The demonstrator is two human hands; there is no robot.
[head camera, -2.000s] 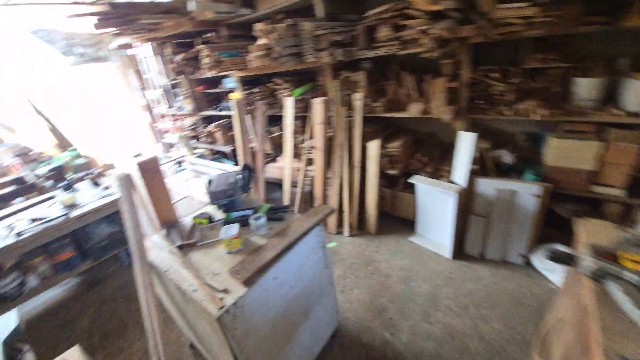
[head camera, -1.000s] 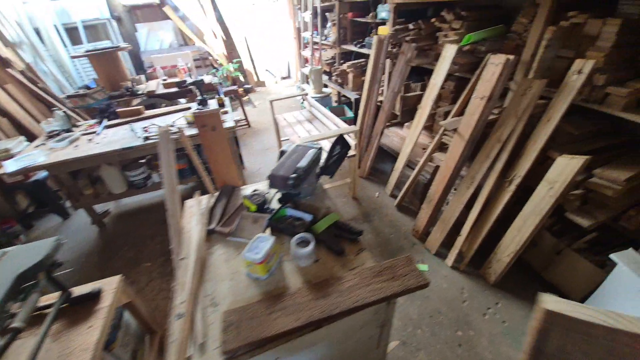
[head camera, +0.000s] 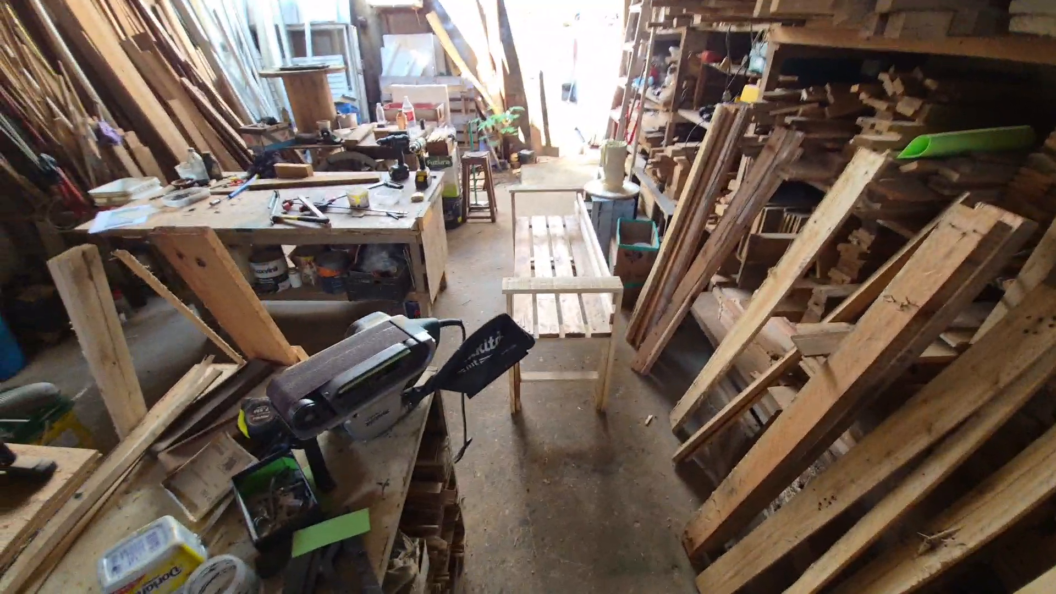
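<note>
Neither of my hands shows in the head view. A Makita belt sander [head camera: 355,371] with a black dust bag [head camera: 488,355] rests on the near workbench [head camera: 396,470]. Beside it lie a tape measure [head camera: 257,419], an open box of small metal parts [head camera: 276,499], a green strip [head camera: 331,532], a plastic tub [head camera: 153,557] and a roll of tape [head camera: 221,577]. A slatted wooden bench [head camera: 563,285] stands on the floor further ahead.
Planks [head camera: 850,371] lean against loaded shelves on the right. To the left, a long workbench [head camera: 346,235] holds hand tools and a cordless drill [head camera: 399,157]. A wooden stool [head camera: 478,186] and a green-rimmed box [head camera: 637,246] stand further back. Concrete floor [head camera: 569,495] runs between.
The view has swung left and moved in closer to the near workbench and the slatted bench. No hand shows in any frame.
</note>
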